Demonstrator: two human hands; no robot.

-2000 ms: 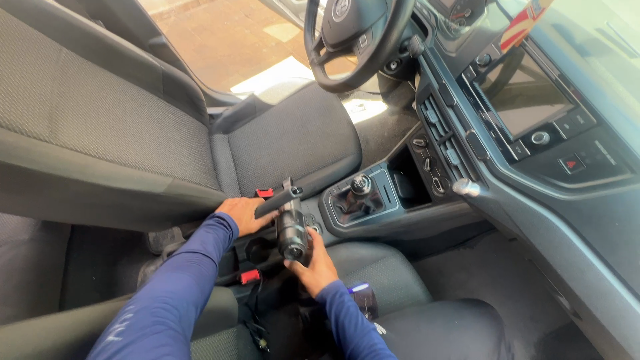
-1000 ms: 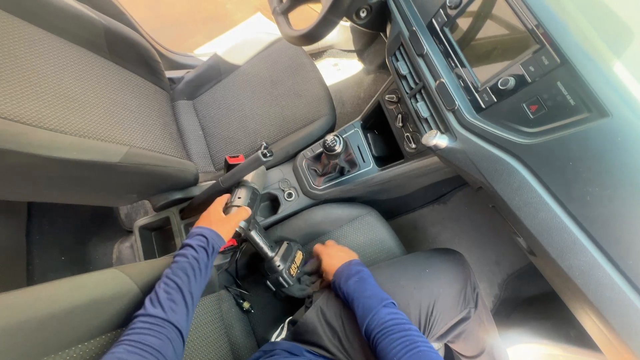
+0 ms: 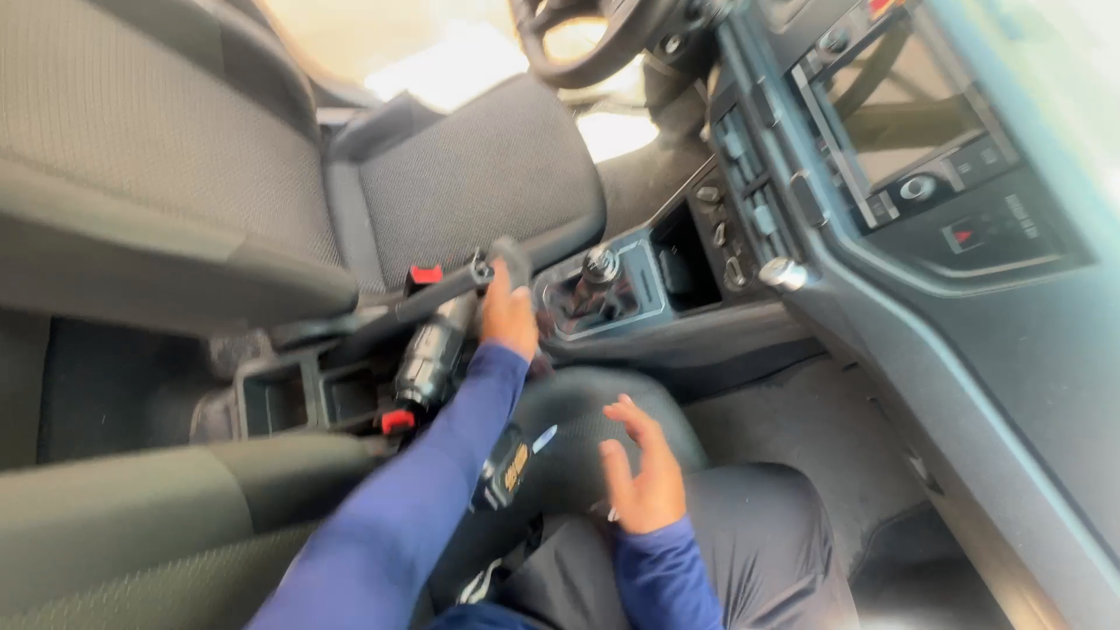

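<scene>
My left hand [image 3: 510,315] reaches over the centre console, its fingers by the front end of the handbrake lever [image 3: 420,302]. A blurred dark rounded piece [image 3: 512,254] shows at the fingertips; whether they grip it is unclear. Beneath my left forearm lies a cordless power tool, its metallic body [image 3: 426,359] beside the lever and its battery pack [image 3: 505,468] at the passenger seat; the forearm hides its middle. My right hand [image 3: 646,481] is raised over my lap, fingers apart and holding nothing.
The gear lever [image 3: 600,267] stands ahead of my left hand. Red seat-belt buckles [image 3: 398,422] flank the console. The driver's seat [image 3: 481,175], steering wheel [image 3: 569,79] and dashboard [image 3: 919,271] lie beyond. Console bins [image 3: 278,402] are behind the tool.
Both hands have let go of the power tool. The left has moved forward to the handbrake's end, and the right is now raised with its fingers spread. The tool has moved beside the lever.
</scene>
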